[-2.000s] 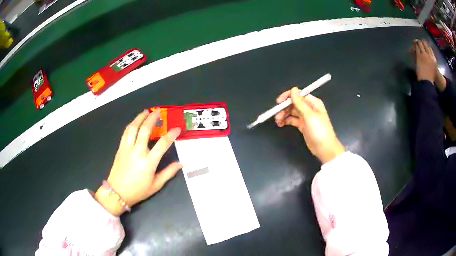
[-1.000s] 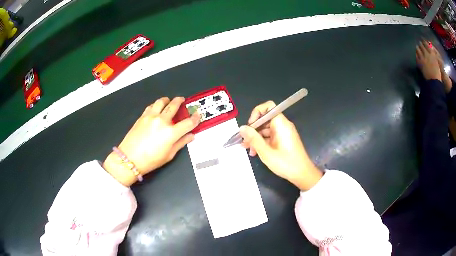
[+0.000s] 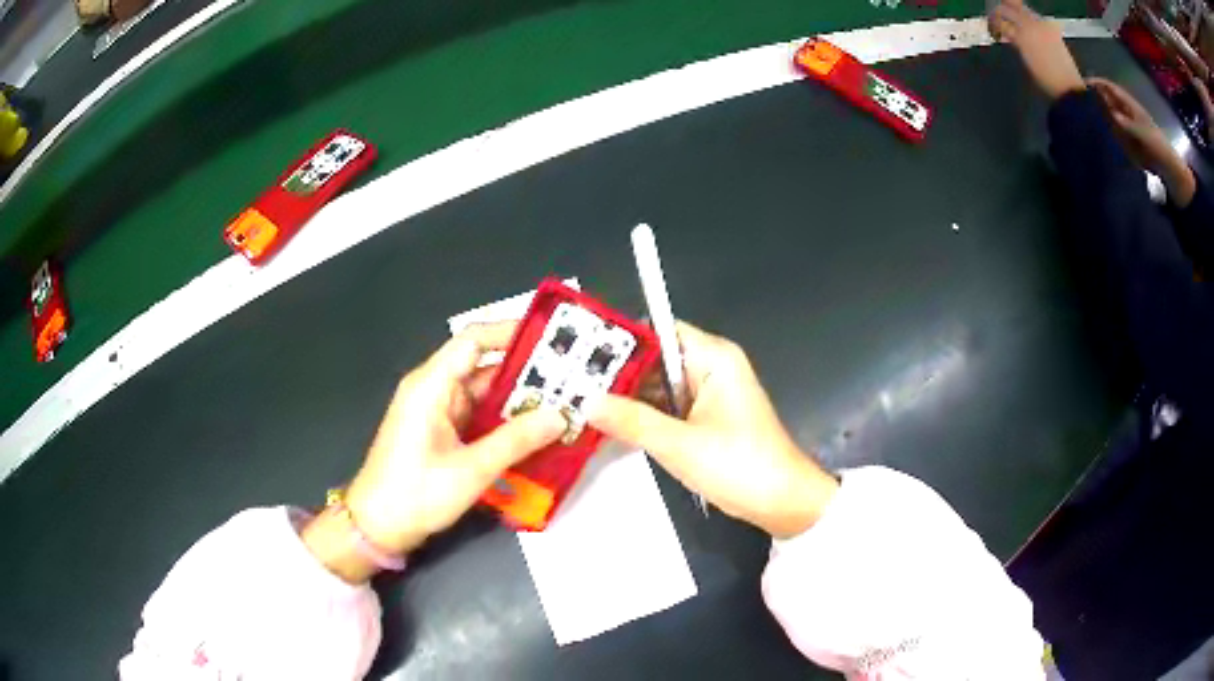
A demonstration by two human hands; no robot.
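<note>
A red shell [image 3: 583,459] with an orange end is held tilted above the bench by both hands, its orange end toward me. A white circuit board [image 3: 570,349] with several black squares lies in it. My left hand [image 3: 439,446] grips its left side, thumb on the lower board. My right hand [image 3: 726,432] grips its right side, thumb near the board's lower edge, and also holds a slim pale tool [image 3: 655,286], rounded end up. A white backing sheet [image 3: 606,552] lies on the bench under the shell, partly hidden by it and the hands.
A green belt [image 3: 533,67] with a white border rail [image 3: 466,166] curves behind the dark bench [image 3: 852,319]. Red shells lie at the far left [image 3: 48,313], upper left [image 3: 300,197] and upper right [image 3: 865,88], some over the rail. Another person's arms [image 3: 1065,100] are at the right.
The shell has been turned, its orange end now toward me, and both hands hold it. The tool has swung more upright. Another shell now lies at the upper right, near the other person's moved hand.
</note>
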